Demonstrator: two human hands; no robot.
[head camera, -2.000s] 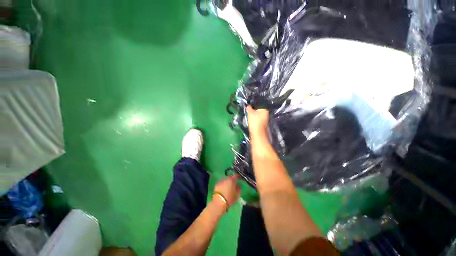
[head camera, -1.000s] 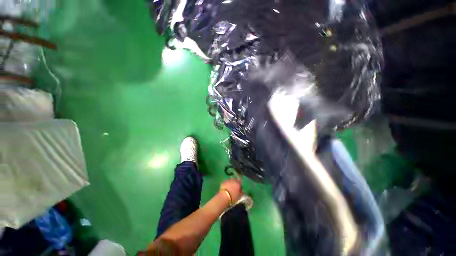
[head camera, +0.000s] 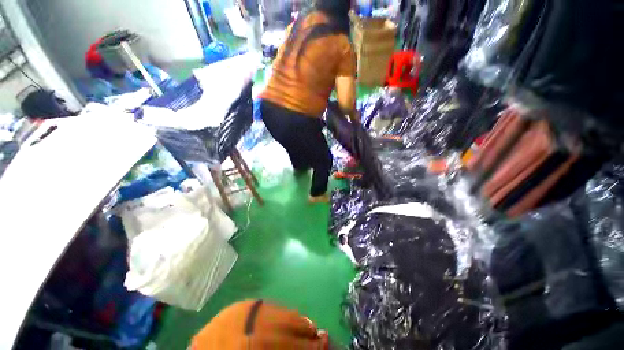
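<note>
A long pile of dark garments in clear glossy film (head camera: 417, 273) lies on the green floor at the centre right. A white strip (head camera: 404, 210) shows on top of it. An orange sleeve or shoulder, apparently my own, shows at the bottom edge. Neither of my hands can be made out. A person in an orange top (head camera: 311, 65) bends over the far end of the pile with a dark garment (head camera: 359, 147) at their hands.
A white table (head camera: 61, 178) curves along the left, with white sacks (head camera: 178, 249) beside it. A wooden stool (head camera: 236, 178) bears striped and white cloth. Covered garments hang at the right. A red stool (head camera: 404, 72) and cardboard box (head camera: 374, 51) stand at the back.
The view has swung up from the floor to the room. My hands have gone out of sight, as have the pale and blue pieces at the right. The other person has come into view.
</note>
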